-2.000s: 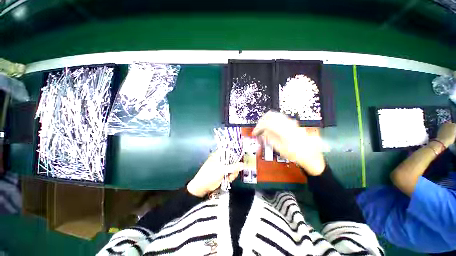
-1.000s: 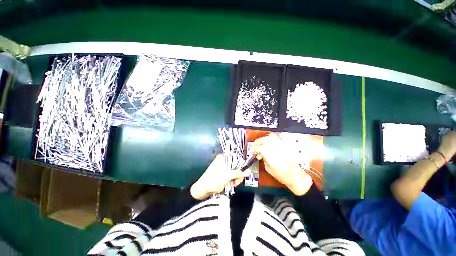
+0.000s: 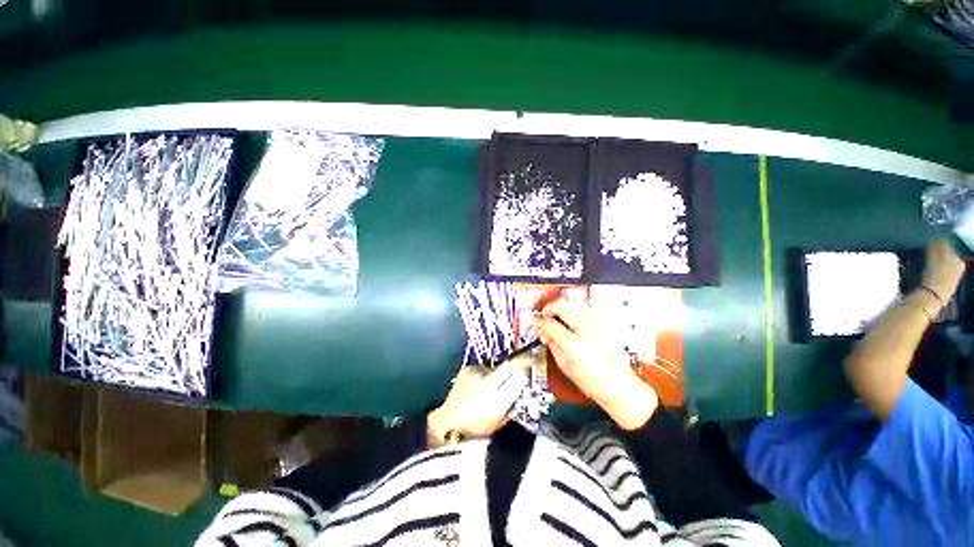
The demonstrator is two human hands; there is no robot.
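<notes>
My left hand (image 3: 476,402) holds a fanned bunch of thin white strips with dark streaks (image 3: 486,321); their far ends stick out past my fingers. My right hand (image 3: 585,347) is close beside it over the orange-brown board (image 3: 670,347). A dark thin tool (image 3: 520,352) runs between my two hands, its right end at my right fingers. My right fingertips are near the pale jig at the board's left edge, which is mostly hidden by my hands. Small white pieces and thin strips lie on the board right of my right hand.
Two black trays of small white parts (image 3: 539,150) stand beyond the board. At left are a bulk tray of strips (image 3: 217,358), a clear bag (image 3: 304,214) and a cardboard box (image 3: 150,454). At right, a person in blue (image 3: 870,470) reaches past another tray (image 3: 803,299).
My right hand has moved from above the board to its left edge beside my left hand. The dark tool, hidden earlier, now shows. The neighbour's hand has moved away from their tray.
</notes>
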